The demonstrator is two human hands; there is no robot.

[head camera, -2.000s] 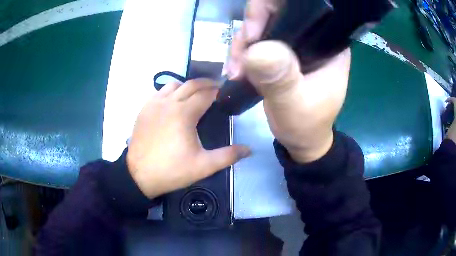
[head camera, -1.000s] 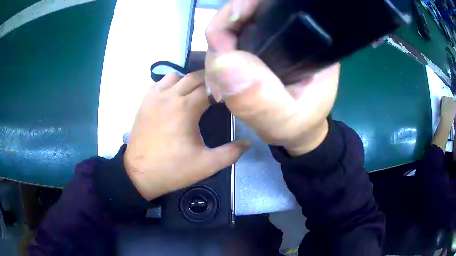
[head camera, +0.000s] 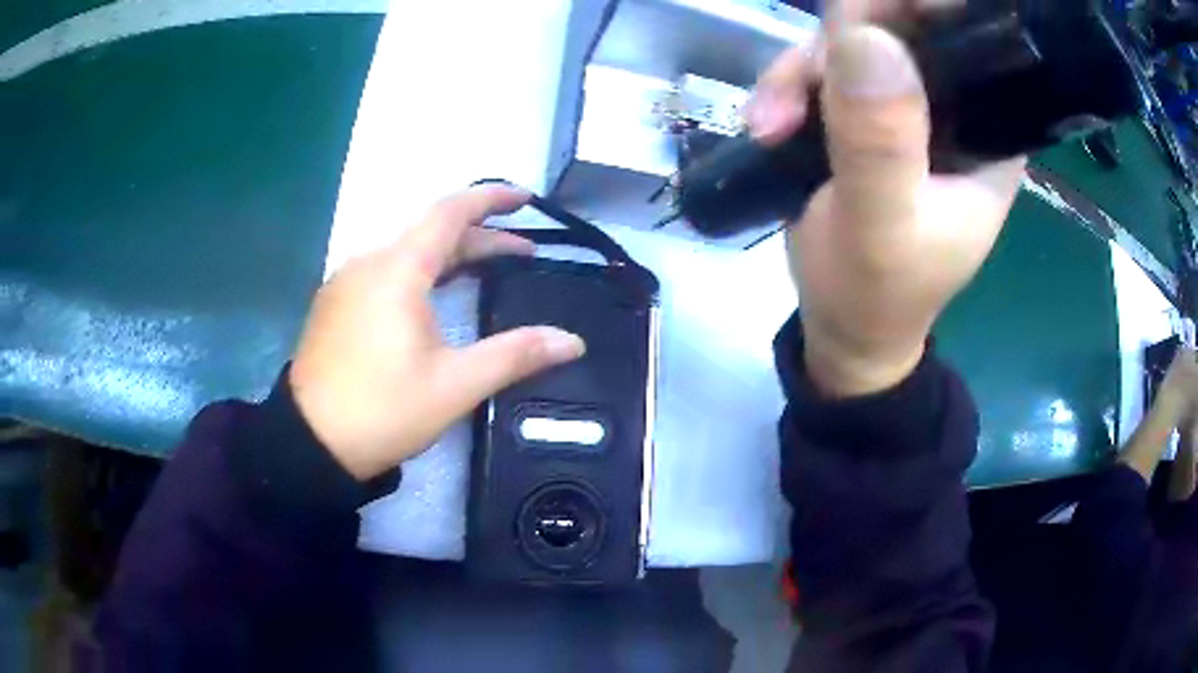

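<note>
The black radio/speaker unit (head camera: 568, 381) lies face up on the white sheet (head camera: 716, 434), with its ringed speaker toward me and a pale oblong window above it. Its thin black wrist strap (head camera: 591, 238) loops at the far end. My left hand (head camera: 407, 329) is over the unit's left side, thumb on its face and fingers by the strap. My right hand (head camera: 887, 224) grips the black electric screwdriver (head camera: 775, 178), tilted, its lower end at the screw feeder's near side. The bit points toward me and left, off the unit.
The white-grey screw feeder (head camera: 631, 118) stands beyond the unit, with a small silver mechanism (head camera: 690, 112) on it. The green bench surface (head camera: 171, 224) extends on both sides. Another person's hand (head camera: 1173, 408) and dark sleeve are at the far right.
The screwdriver and my right hand have moved right, away from the unit. My left fingers have opened off the unit's far part, so its window and strap now show. The feeder shows more fully.
</note>
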